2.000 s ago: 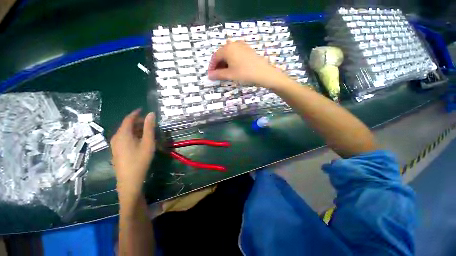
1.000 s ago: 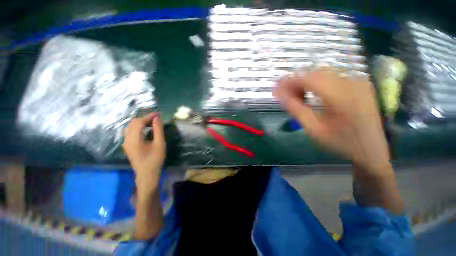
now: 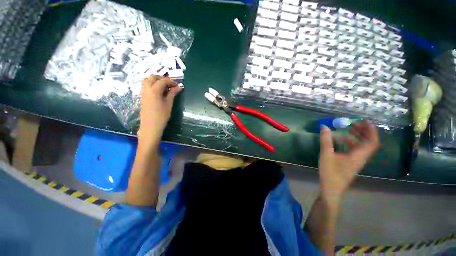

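Observation:
My left hand [image 3: 159,102] is at the right edge of the clear bag [image 3: 107,55] of loose white housings. Its thumb and forefinger pinch a small white housing [image 3: 179,86], mostly hidden by the fingers. My right hand [image 3: 350,150] is slightly blurred, with its fingers apart beside the blue glue bottle [image 3: 326,124], which lies on the bench; I see nothing in the hand. Red-handled pliers [image 3: 245,119] with white-capped jaws lie between my hands, jaws pointing up and left. The blister tray [image 3: 320,106] of white parts in rows is behind the pliers and bottle.
One loose white piece [image 3: 238,24] lies left of the tray. A cream-yellow bulbous tool [image 3: 423,102] lies right of it. More trays show at both far sides. Pale glue strings [image 3: 217,135] lie near the bench's front edge. A blue stool [image 3: 102,161] is below.
My right hand has moved from over the tray to beside the blue bottle. My left hand has moved to the bag's edge and now pinches a housing. The camera view has shifted.

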